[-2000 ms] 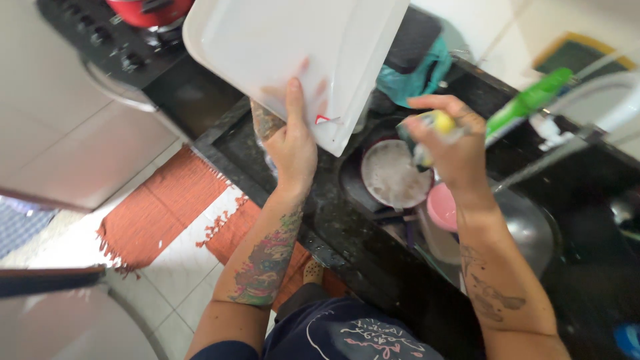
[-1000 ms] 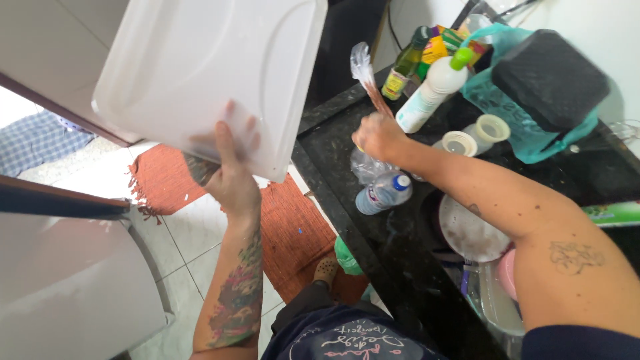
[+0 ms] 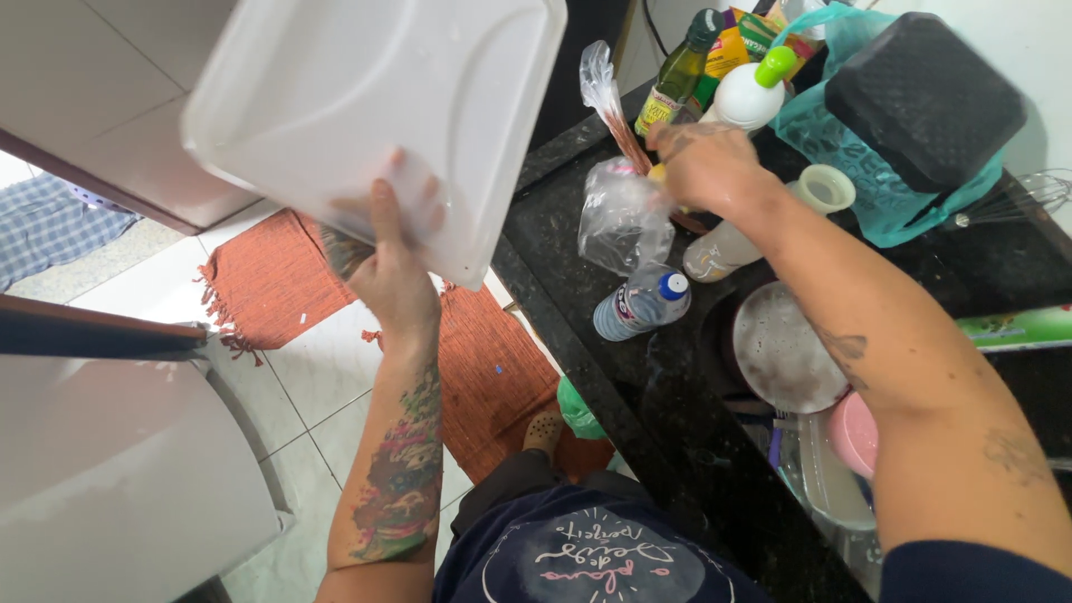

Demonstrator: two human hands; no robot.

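Note:
My left hand [image 3: 398, 260] grips the lower edge of a white translucent plastic tray or lid [image 3: 377, 100], thumb on the near face and fingers showing through it. Over the black stone counter, my right hand [image 3: 708, 163] is curled around something small and yellow [image 3: 657, 173], mostly hidden by the fingers; it looks like a sponge. Beside that hand lie a clear plastic bag [image 3: 620, 218] and a knotted bag with brown contents [image 3: 624, 130]. A clear plastic bottle with a blue cap [image 3: 643, 303] is on the counter just below them.
A green glass bottle [image 3: 680, 71], a white bottle with a green cap [image 3: 749, 96] and a dark block in a teal bag [image 3: 925, 100] stand at the back. Nearer are a translucent jar [image 3: 825, 188], a pot with cloudy liquid [image 3: 783, 347], a pink bowl [image 3: 854, 431] and a clear container [image 3: 829, 494].
The view has swung toward the counter's back end. Two seconds ago my right hand was beside the pot with a yellow thing; now it is near the plastic bags. My left hand still holds the tray.

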